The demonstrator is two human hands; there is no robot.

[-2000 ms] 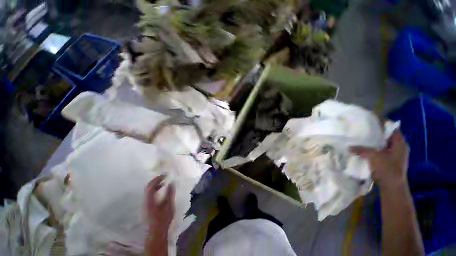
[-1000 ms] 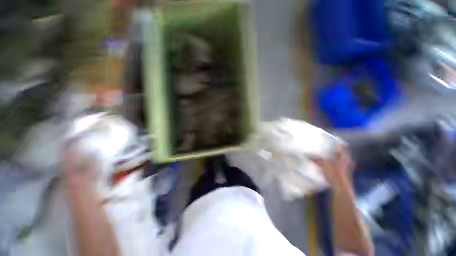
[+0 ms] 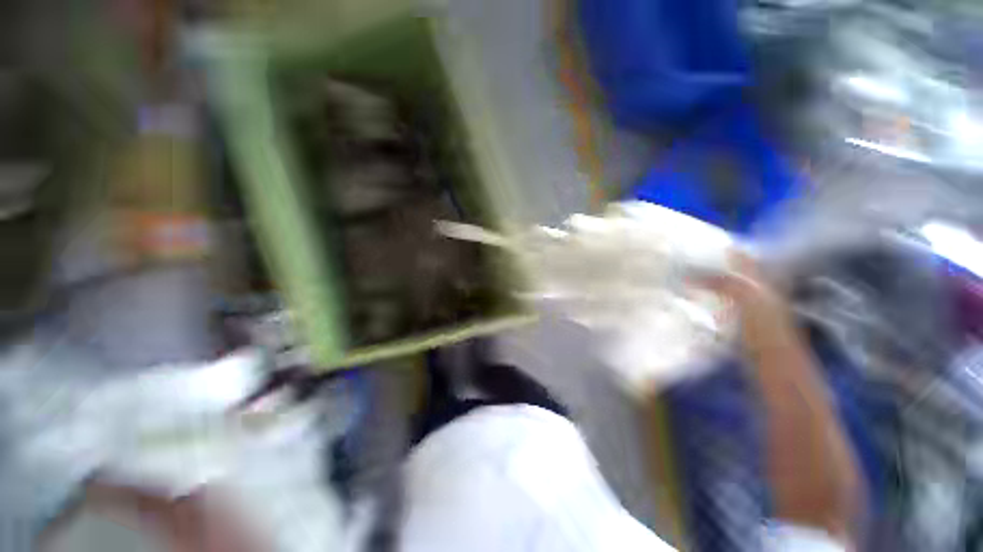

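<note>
The frame is strongly blurred. My right hand (image 3: 732, 291) is closed on a bundle of white cut pieces (image 3: 636, 286), held right of the pale green bin, with one thin strip reaching over its rim. The pale green bin (image 3: 282, 216) is in front of me, with brown pieces (image 3: 399, 232) inside. My left hand (image 3: 189, 518) is a blurred shape at the lower left, over or among the white cloth heap (image 3: 162, 426). Its fingers cannot be made out, nor whether it holds anything.
Blue crates or containers (image 3: 668, 65) stand on the floor at the upper right, beyond a yellow floor line (image 3: 579, 97). Dark and olive blurred material is at the upper left. More blue and mixed items lie right of my right arm. My white-clothed body (image 3: 501, 485) is at the bottom.
The view has turned right since the first frame, and the bin now appears tilted left. My left hand is lower than one second ago. My right hand still holds the white pieces.
</note>
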